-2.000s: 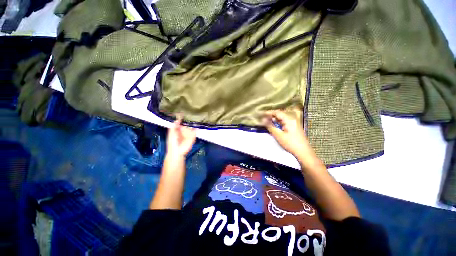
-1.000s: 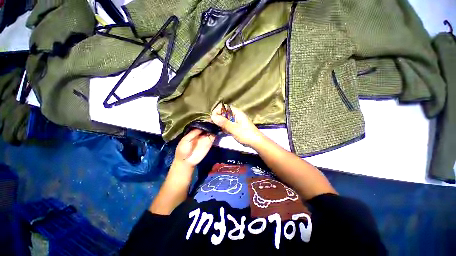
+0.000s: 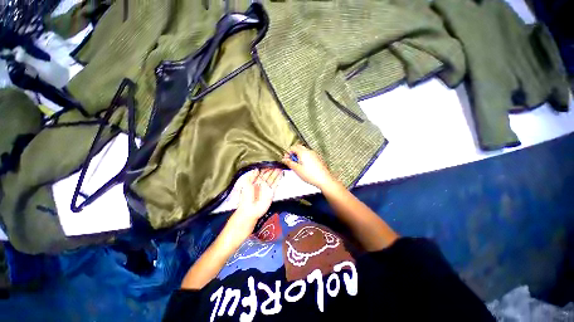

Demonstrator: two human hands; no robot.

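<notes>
An olive-green textured jacket [image 3: 302, 75] lies with its front open, showing the shiny gold-olive lining [image 3: 214, 138] and black facing [image 3: 171, 94]. Its black-bound hem [image 3: 217, 200] curves along the table's front edge. My left hand [image 3: 257, 192] is palm up, fingers extended at the hem; whether the fingertips pinch it is hidden. My right hand [image 3: 305, 165] is closed at the hem beside the front edge, with a blue bit of what look like thread snips [image 3: 293, 157] showing in the fist.
A black hanger [image 3: 101, 148] stands out at the jacket's left, and another hanger's bar [image 3: 223, 82] crosses the lining. More olive jackets lie left and right on the white table [image 3: 434, 119]. Blue sheeting [image 3: 82, 270] is below at the left. Clear plastic is heaped at upper left.
The view has turned, so the jacket appears tilted. Both hands are farther right along the hem, near the front edge. The bunched hem is spread out again.
</notes>
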